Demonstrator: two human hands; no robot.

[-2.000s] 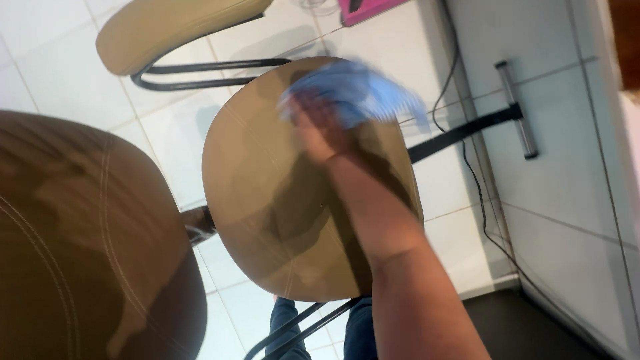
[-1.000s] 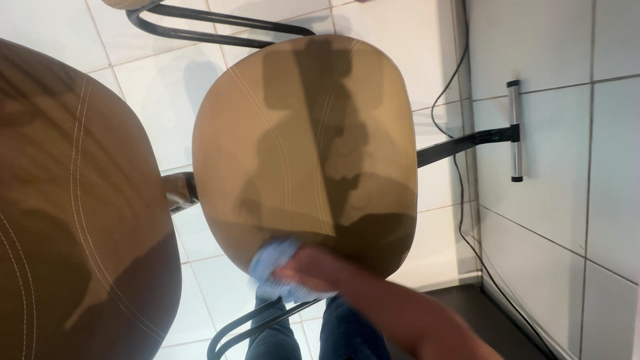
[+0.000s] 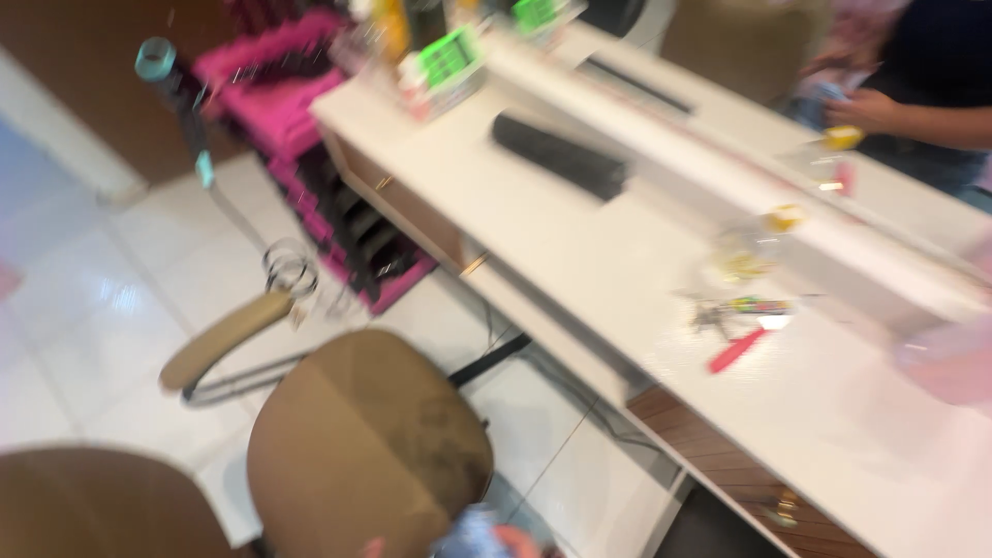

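A tan padded chair seat [image 3: 364, 442] is at the lower middle of the blurred head view. Over its front edge, at the bottom of the frame, my right hand [image 3: 518, 541] is closed on a crumpled light blue cloth [image 3: 471, 533]. Only a blurred bit of my left hand [image 3: 375, 548] shows left of the cloth, so its grip is hidden. The chair's tan backrest [image 3: 93, 504] fills the lower left corner, and a tan armrest [image 3: 225, 341] on a black metal frame lies beyond the seat.
A white counter [image 3: 558, 256] runs diagonally at right, bearing a black roll [image 3: 559, 155], a yellow-lidded jar [image 3: 748, 248], a red-handled tool [image 3: 736, 350] and bottles. A mirror behind reflects a person's arm [image 3: 930, 124]. A pink trolley [image 3: 287, 116] and hair dryer [image 3: 182, 101] stand upper left.
The cloth moved over the seat from its far part to its near edge in the earlier frames. The view has swung up to the counter, and a bit of my left hand now shows.
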